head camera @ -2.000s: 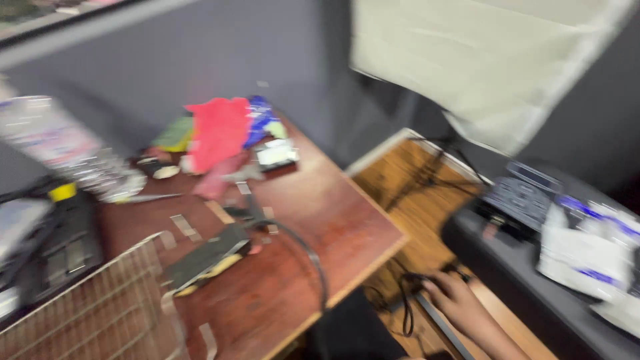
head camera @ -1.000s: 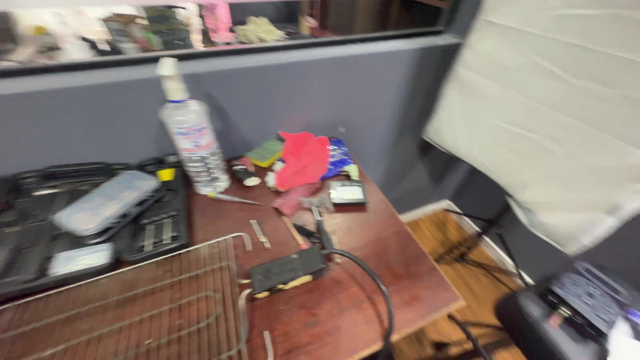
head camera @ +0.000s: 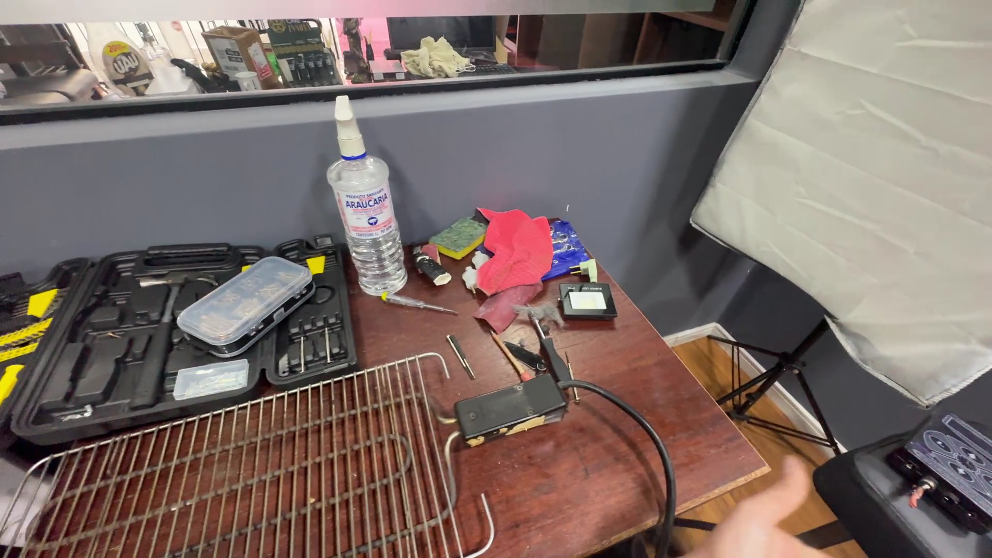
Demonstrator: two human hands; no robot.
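Note:
One of my hands, seemingly the right, shows blurred at the lower right edge (head camera: 763, 515), off the table's corner; its fingers are mostly cut off, so its hold cannot be told. My left hand is out of view. On the wooden table lies an electric grill with a wire rack (head camera: 256, 465) and a heating element. Its black control box (head camera: 510, 411) has worn patches, and a black cable (head camera: 655, 434) curves over the table's edge. Behind the box lie a black-handled tool (head camera: 554, 360), a screwdriver with a clear handle (head camera: 418, 303) and a small black device (head camera: 587, 301).
An open black tool case (head camera: 147, 310) holds a hammer and a clear-lidded organizer (head camera: 246, 302). A clear plastic bottle (head camera: 368, 225) stands by the wall. Beside it are a sponge (head camera: 459, 236) and a red cloth (head camera: 515, 252). A tripod (head camera: 748, 399) and a dark padded surface (head camera: 860, 488) are at right.
The view has swung left and up from the padded surface to the table. Two seconds ago a hand was by a dark cable beyond the table's edge; one second ago no hand showed.

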